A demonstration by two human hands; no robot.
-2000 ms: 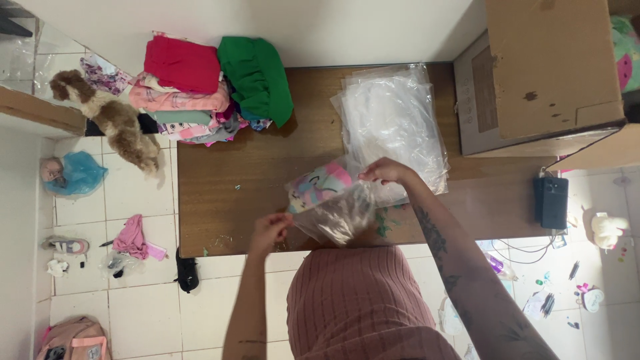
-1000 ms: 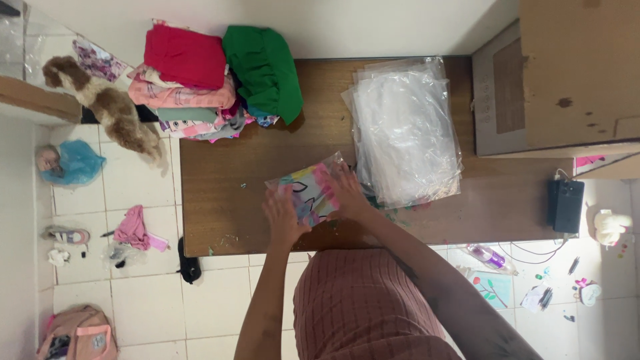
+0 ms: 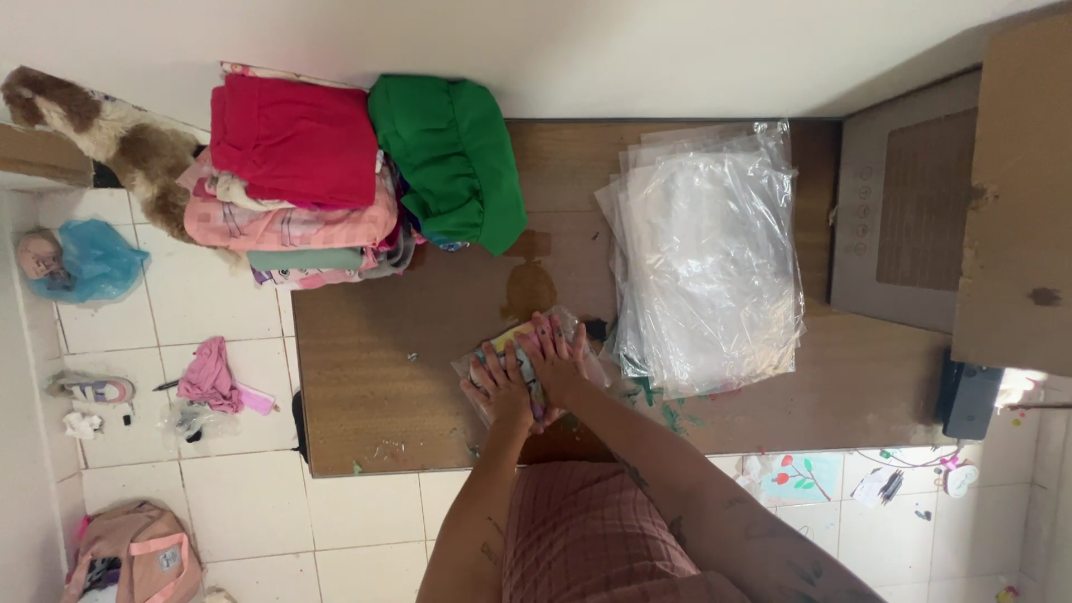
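A clear plastic bag with a folded, multicoloured patterned cloth inside [image 3: 508, 337] lies flat near the front edge of the wooden table [image 3: 360, 377]. On its left part my left hand [image 3: 502, 385] presses down, fingers spread. My right hand [image 3: 554, 360] lies on its right part, also palm down with fingers apart. Neither hand grips the bag, and together they cover much of it. To the right is a stack of clear plastic bags [image 3: 712, 260]. Behind and left stands a pile of folded clothes [image 3: 293, 218], with a red garment [image 3: 293, 138] on top and a green garment [image 3: 456, 159] beside it.
A cardboard box [image 3: 1017, 193] stands at the table's right end, near a dark phone-like device [image 3: 971, 398]. On the tiled floor are a pink backpack [image 3: 138, 553], a blue plastic bag [image 3: 96, 260] and a shoe [image 3: 100, 389]. A brown and white dog [image 3: 146, 151] is at the upper left.
Two seconds ago my hands held the bag up by its edges, the cloth partly inside. It now lies on the table under both palms. The dog has shifted beside the clothes.
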